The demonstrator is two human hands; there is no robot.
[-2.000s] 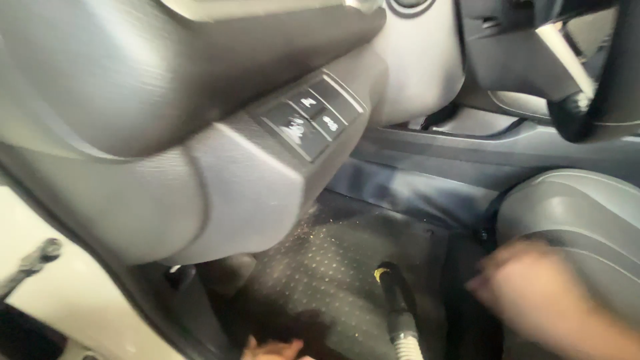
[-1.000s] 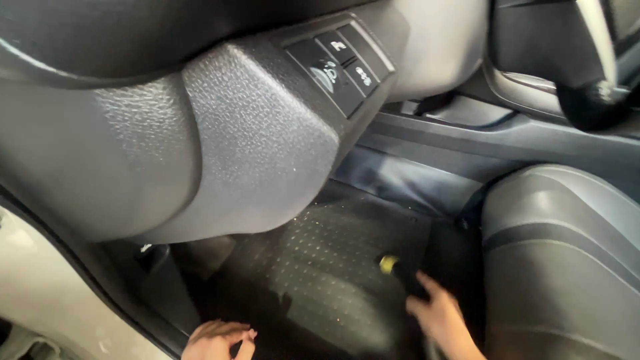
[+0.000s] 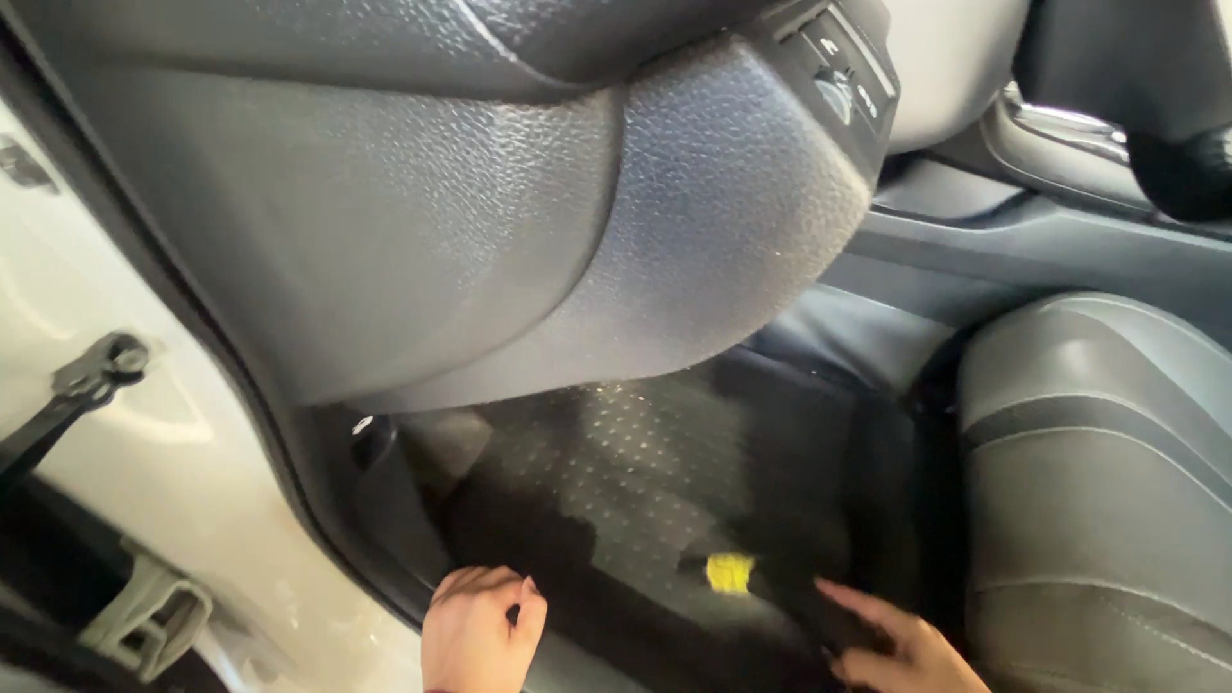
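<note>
In the head view, my left hand (image 3: 484, 628) is at the bottom by the door sill, fingers curled, with nothing seen in it. My right hand (image 3: 900, 643), at the lower right beside the seat, is around a dark vacuum hose nozzle (image 3: 833, 616), index finger extended along it. The nozzle has a yellow part (image 3: 731, 574) near its end, which is low over the dark car floor mat (image 3: 635, 462) with its rows of light dots. The far tip of the nozzle is blurred.
The lower dashboard panel (image 3: 462, 231) overhangs the footwell, with a switch panel (image 3: 847, 82) at its right end. A seat cushion (image 3: 1097, 500) borders the right. The door frame (image 3: 289, 568) and a door check arm (image 3: 96, 371) are on the left.
My right hand, apart from the nozzle two seconds ago, has taken hold of it. My left hand shows more fully, its fingers more curled. The view has shifted toward the door side.
</note>
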